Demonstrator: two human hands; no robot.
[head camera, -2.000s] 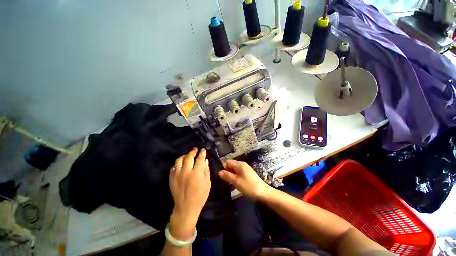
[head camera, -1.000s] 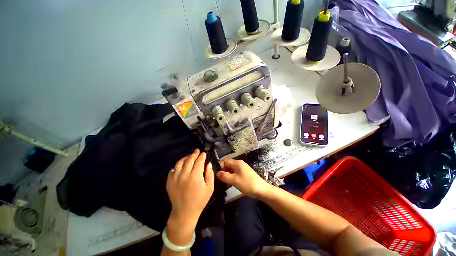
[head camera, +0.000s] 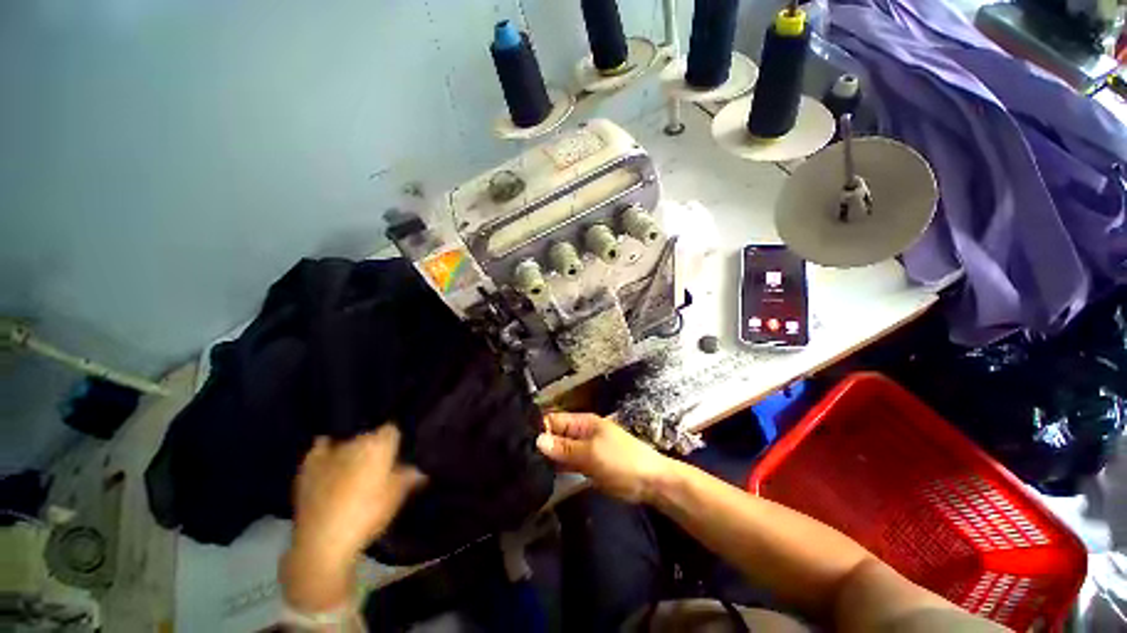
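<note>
Black fabric (head camera: 321, 359) lies in a large heap on the table left of the overlock machine (head camera: 562, 247), its right edge reaching the presser foot area (head camera: 513, 346). My right hand (head camera: 599, 451) pinches the fabric's right edge between thumb and fingers, just below the front of the machine. My left hand (head camera: 352, 495) is blurred over the lower part of the heap, fingers partly spread; whether it holds cloth cannot be told.
A lit smartphone (head camera: 774, 297) lies right of the machine. Thread cones (head camera: 779, 84) and a round spool disc (head camera: 856, 202) stand behind it. Lint (head camera: 661, 408) hangs at the table edge (head camera: 791, 386). A red basket (head camera: 915, 495) is lower right, purple fabric (head camera: 989, 198) upper right.
My left hand has moved left and down, away from the machine front. The fabric by the needle area has spread out and its edge shows. My right hand stays near the same place.
</note>
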